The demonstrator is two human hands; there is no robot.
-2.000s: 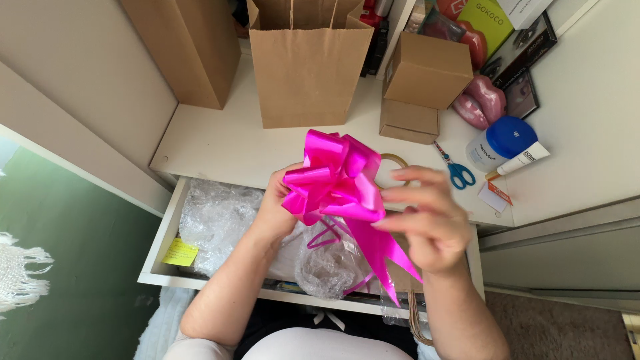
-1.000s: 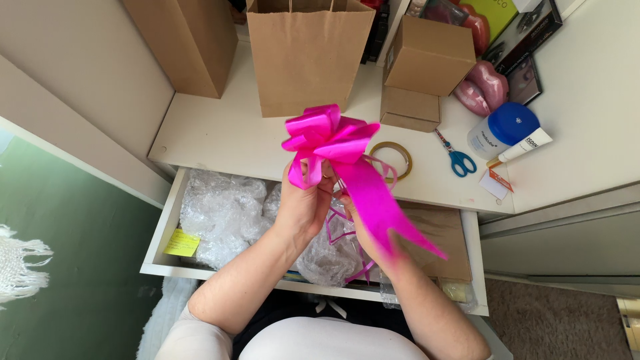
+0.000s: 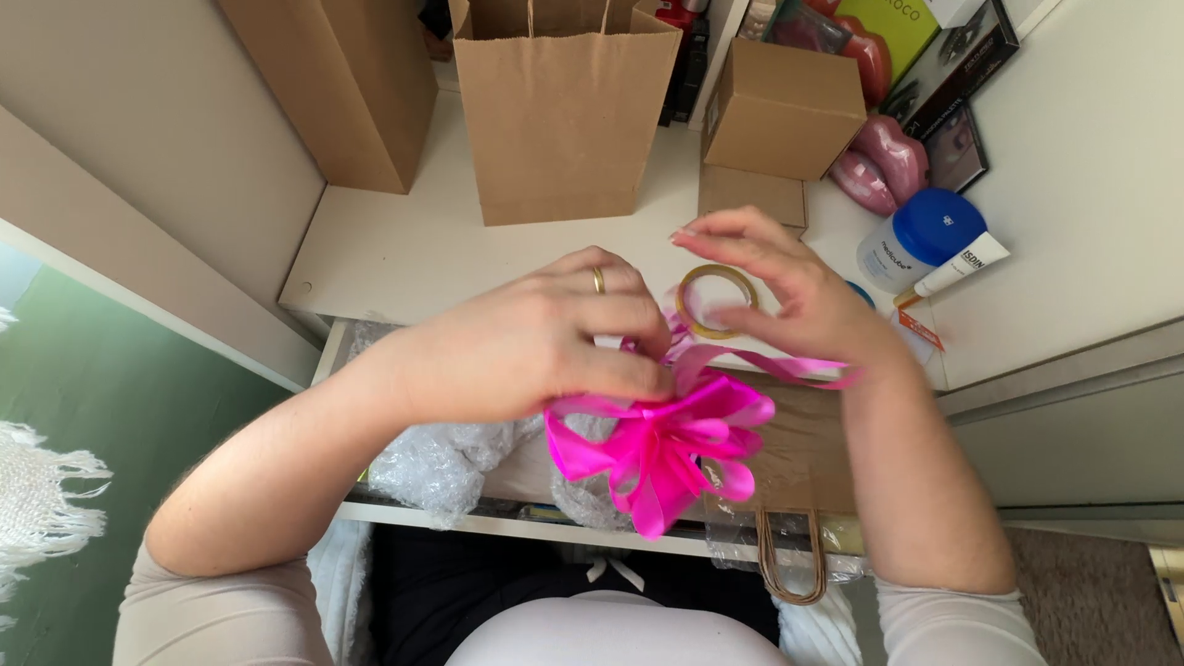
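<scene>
A bright pink ribbon bow (image 3: 661, 444) hangs with its loops pointing down over the drawer, pinched at its base by my left hand (image 3: 564, 342). Pink ribbon tails (image 3: 777, 365) run from the base to the right, across my right wrist. My right hand (image 3: 795, 287) is raised beside the bow, fingers spread and slightly blurred, with no firm hold to be seen. Between the two hands a roll of tape (image 3: 717, 301) shows on the white desktop, partly behind my right thumb.
A kraft paper bag (image 3: 566, 129) stands at the desktop's back, near cardboard boxes (image 3: 782, 111) and a blue-lidded jar (image 3: 925, 240). The open drawer (image 3: 592, 535) holds bubble wrap (image 3: 435, 467) and a kraft bag with twisted paper handles (image 3: 791, 555).
The bow has turned from loops up to loops down and has come lower, nearer my body. My right hand has left the base of the bow and risen to the right, fingers apart.
</scene>
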